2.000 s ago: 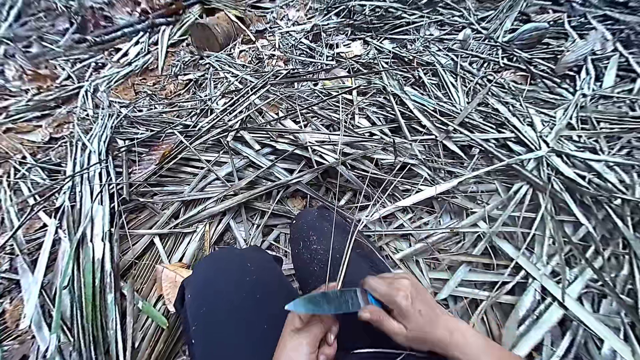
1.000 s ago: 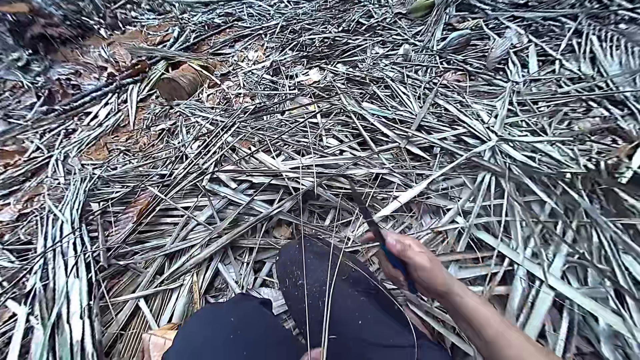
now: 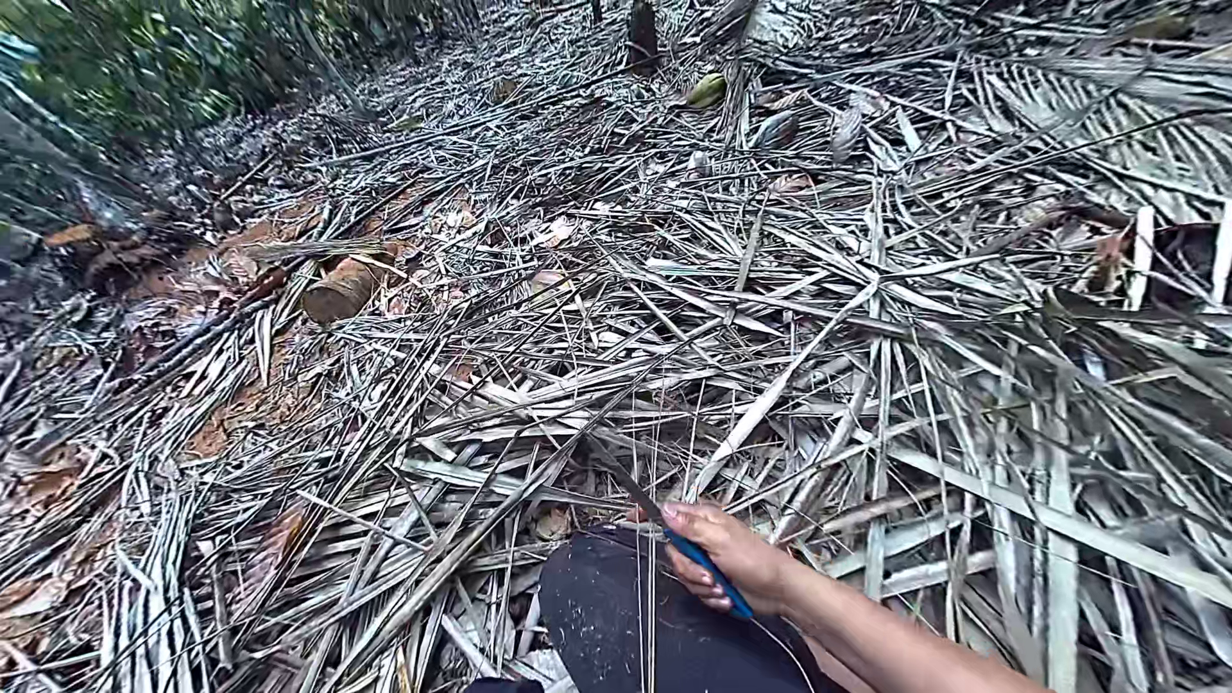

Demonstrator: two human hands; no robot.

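Note:
My right hand point(image 3: 717, 558) is closed round the blue handle of a knife point(image 3: 707, 568), above my dark-trousered knee. Its dark blade points up and left, over the dry leaf litter. Thin, long leaf strips or midribs point(image 3: 648, 616) run upright across the knee, just left of the right hand. One thin strand curves below the knife handle. My left hand is out of view below the frame's lower edge, so what it holds does not show.
Dry palm leaves point(image 3: 770, 414) cover the ground all around. A short cut log point(image 3: 339, 292) lies at the upper left near bare reddish soil. A green husk or fruit point(image 3: 707, 90) and a dark stump point(image 3: 642, 37) are farther off, with green plants point(image 3: 173, 67) at the top left.
Two seconds ago the knife lay across the strips beside my left hand; now it points up and away. My left hand has dropped out of view. The view has tilted upward.

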